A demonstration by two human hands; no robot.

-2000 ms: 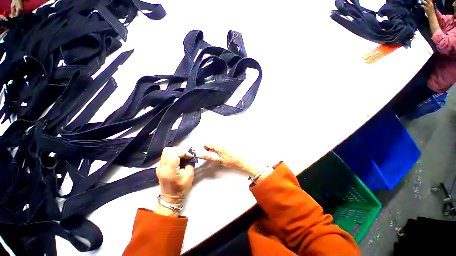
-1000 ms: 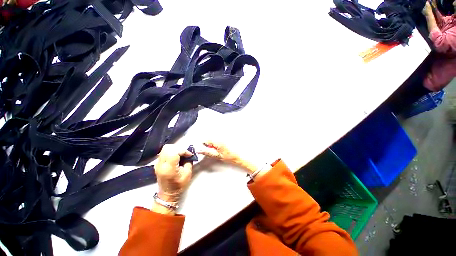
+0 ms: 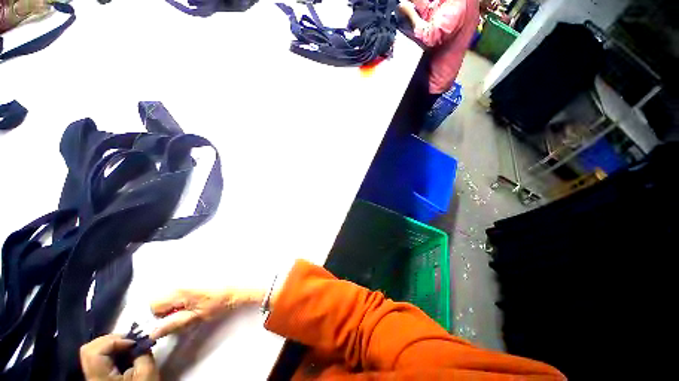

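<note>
My left hand, cut off by the bottom edge, pinches a short dark strip end between its fingers. My right hand is just right of it, with fingertips close to the strip end. Its inner side is hidden, so I cannot tell whether it holds a small tool or touches the cloth. A looped heap of dark fabric strips lies on the white table, beyond and left of my hands.
More dark strips lie at the far side, near a person in pink and a small orange-red item. A green crate and a blue bin stand beside the table. Dark piled cloth and a rack are at right.
The view has turned right, so my hands and the heap appear farther left and lower. My left hand still pinches the strip end, with my right hand beside it.
</note>
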